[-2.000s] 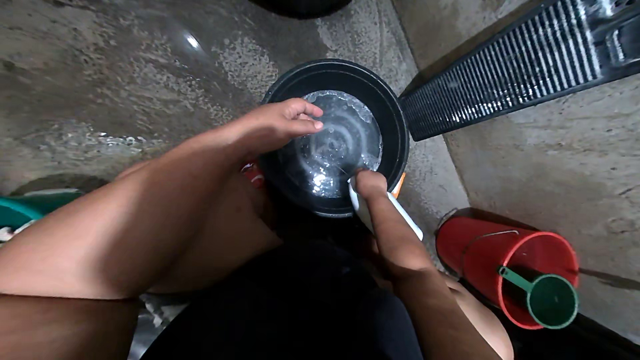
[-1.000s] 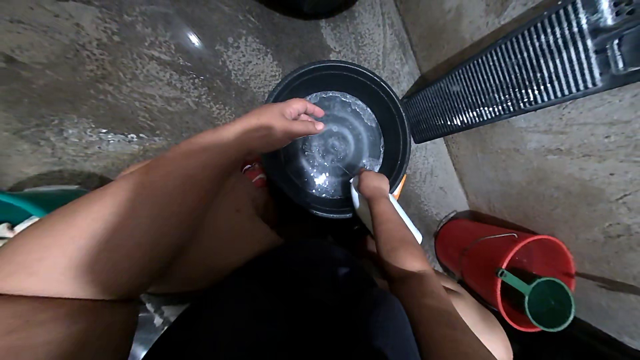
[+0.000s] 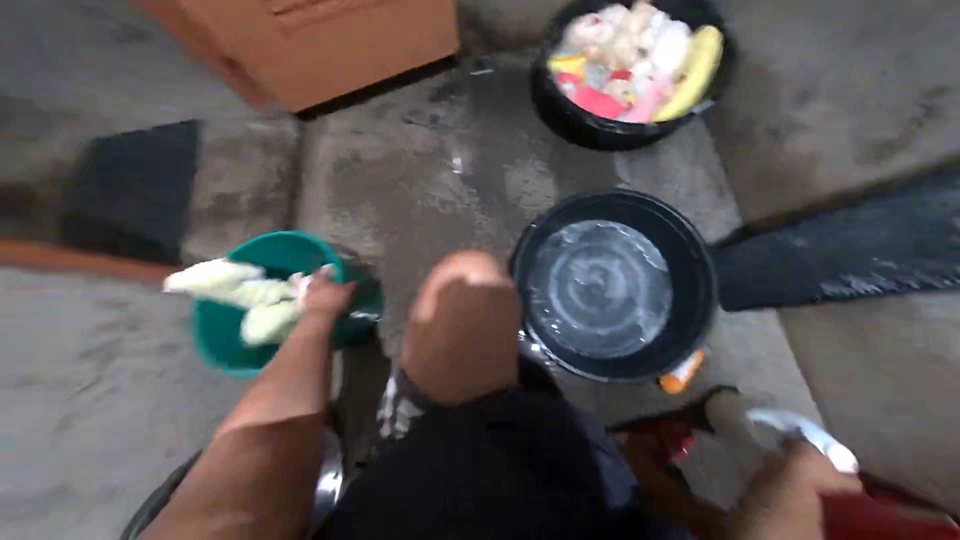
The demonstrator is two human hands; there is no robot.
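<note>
My left hand is at the right rim of a green bucket on the left, its fingers closed on a pale, wet plush item that hangs over the opening. At the lower right my blurred right hand grips a white object, which might be a brush or a bottle. Between the hands, nearer the right one, stands a black basin with cloudy water ringed by ripples.
Another black tub full of plush toys stands at the top right. A dark washboard-like panel leans in from the right. An orange-and-white item lies beside the basin. Part of something red shows at the lower right.
My left hand has moved from above the basin to the green bucket and taken hold of the plush item. My right hand has moved away from the basin with the white object. The view has swung widely.
</note>
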